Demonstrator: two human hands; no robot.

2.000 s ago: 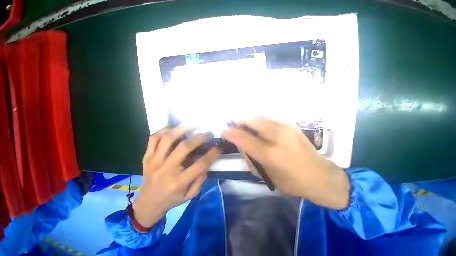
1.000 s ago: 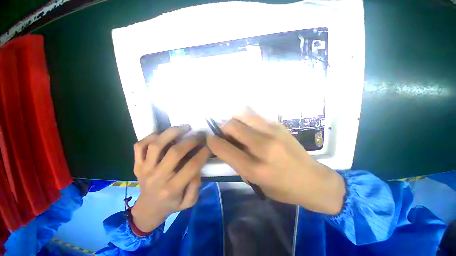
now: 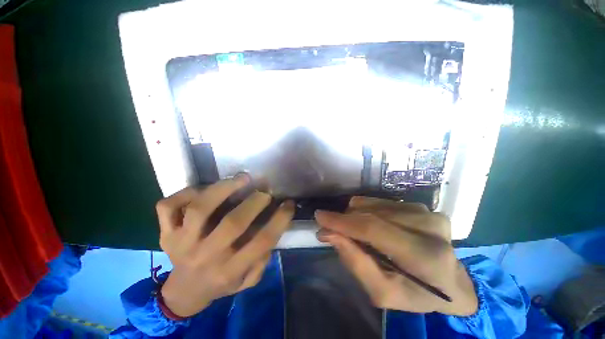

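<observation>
An open tablet lies in a white foam tray [image 3: 147,126]. Its large battery [image 3: 312,99] glares white, with a dark shadow on its lower middle. The mainboard [image 3: 414,173] shows at the right end. My left hand [image 3: 222,238] rests at the tray's near edge, its fingertips on the dark strip [image 3: 305,208] along the tablet's near side; it holds nothing visible. My right hand [image 3: 398,255] is just right of it, holding black tweezers [image 3: 418,277] that point back toward the wrist. Its fingertips are at the strip's near edge; the tweezers' tip is hidden.
Red foam trays [image 3: 23,192] stand at the far left. The tray lies on a glossy dark green bench surface [image 3: 550,165]. A small green patch [image 3: 230,59] shows at the tablet's far left corner. A dark red band [image 3: 166,306] is on my left wrist.
The tray and tablet appear larger and nearer, and the red trays have shifted left in view. My right hand has moved right and nearer, and the tweezers' tip no longer shows over the battery.
</observation>
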